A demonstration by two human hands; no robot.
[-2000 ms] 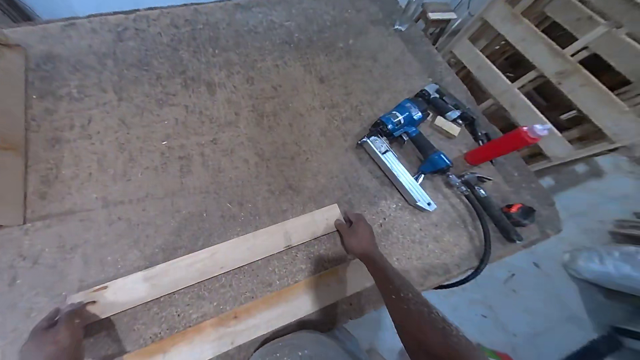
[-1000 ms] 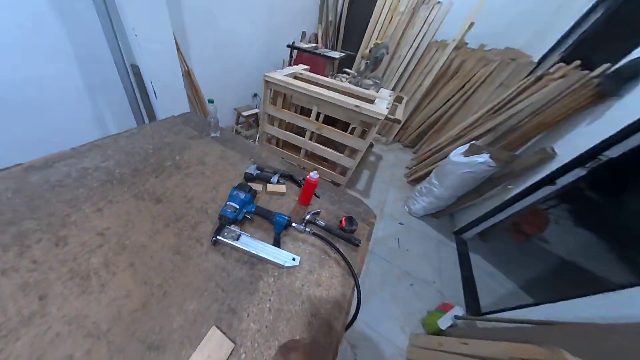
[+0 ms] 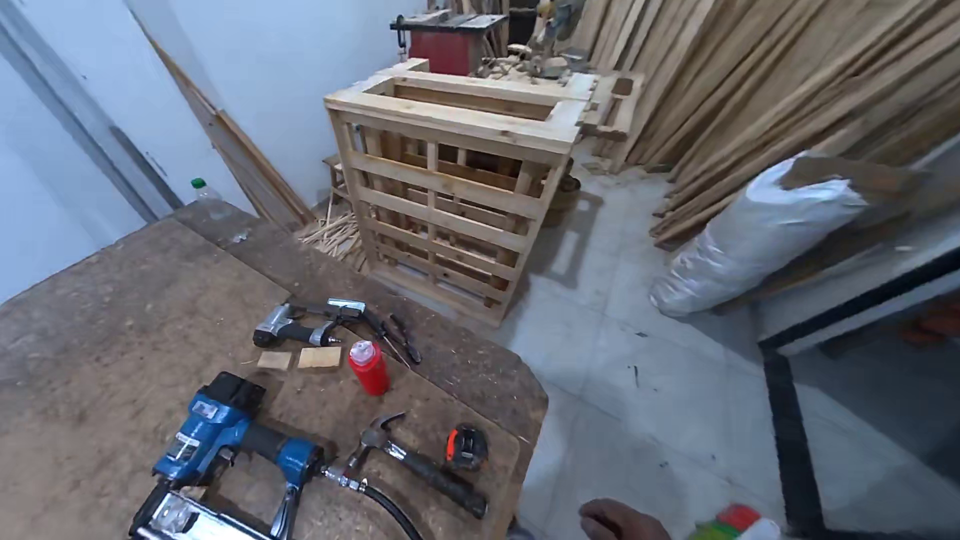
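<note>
At the bottom edge, right of the workbench (image 3: pixel 150 315), part of one hand, seemingly my right hand (image 3: pixel 622 520), shows over the floor; its fingers are mostly cut off and any hold is hidden. My left hand is out of view. Nearest to the visible hand on the bench lie a claw hammer (image 3: pixel 431 469) and a black and orange tape measure (image 3: pixel 466 447). A blue pneumatic nailer (image 3: pixel 202 435) with an air hose (image 3: pixel 390 514) lies further left. Behind it are a smaller air nailer (image 3: pixel 296 330), two small wood blocks (image 3: pixel 319 358) and a red squeeze bottle (image 3: pixel 369 369).
A slatted wooden frame (image 3: pixel 450 191) stands beyond the bench. Long wood strips (image 3: pixel 720 97) lean at the back right beside a white sack (image 3: pixel 757 232). A plastic bottle (image 3: pixel 208 196) stands at the bench's far corner. A red-sided machine (image 3: pixel 446 51) is at the back.
Two seconds ago both hands were on a wooden board on the bench; now one hand shows away from it over the floor. The view has swung up and right, and the boards are out of frame.
</note>
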